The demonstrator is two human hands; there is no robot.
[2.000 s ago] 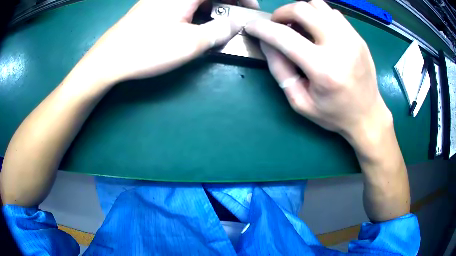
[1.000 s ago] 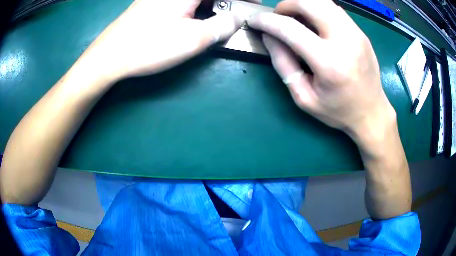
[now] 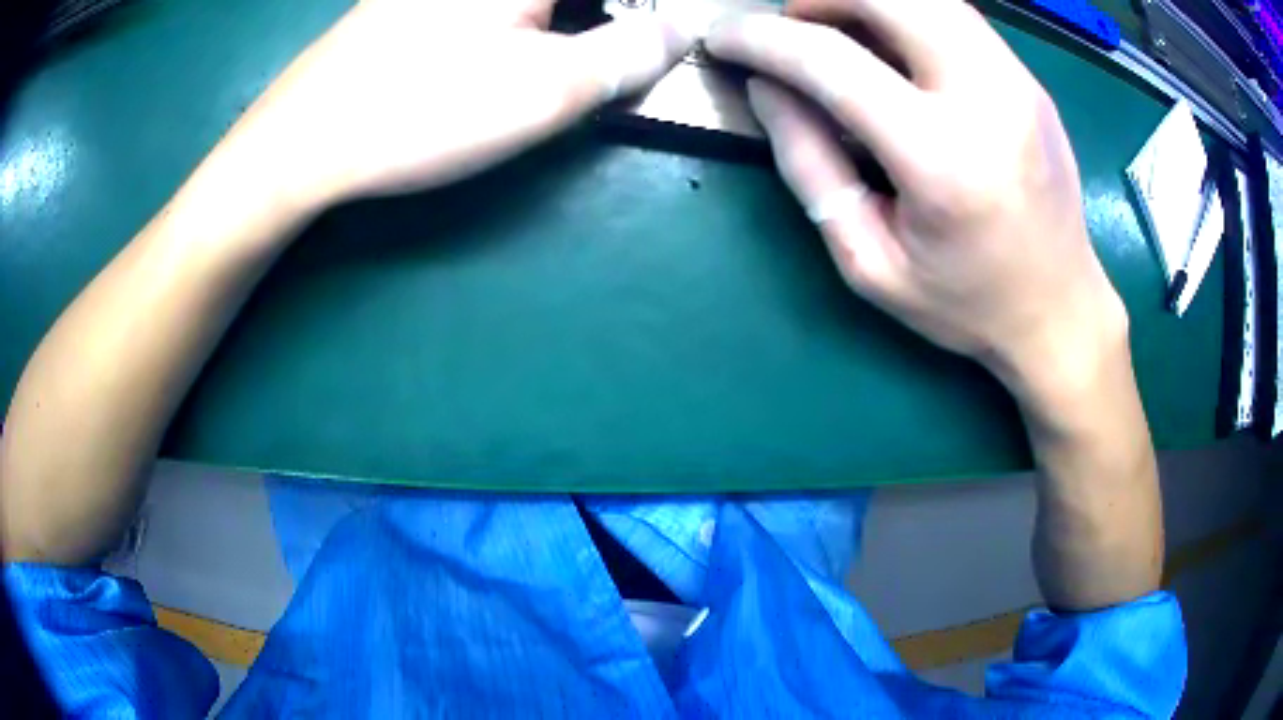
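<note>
A silver-grey metal plate [image 3: 697, 101] with a dark front edge lies on the green mat at the top middle, cut off by the picture's upper edge. My left hand [image 3: 514, 85] rests on its left part, with the fingers partly out of the picture. My right hand [image 3: 936, 169] reaches over its right part. My left thumb and right fingertips meet at a tiny shiny fitting [image 3: 695, 54] on the plate. A round hole or screw shows at the plate's top edge. Whitish coverings are on my thumbs and fingers.
The green mat [image 3: 619, 338] curves across the bench. A blue bar [image 3: 1076, 17] lies along rails [image 3: 1168, 87] at the far right. A paper slip [image 3: 1168, 176] with a dark pen [image 3: 1179, 286] lies at the right, beside a dark-edged metal profile [image 3: 1247, 303].
The plate, mat and bench items sit slightly higher in the picture, so less of the plate shows. Both hands stay on the plate with their fingertips at the same fitting.
</note>
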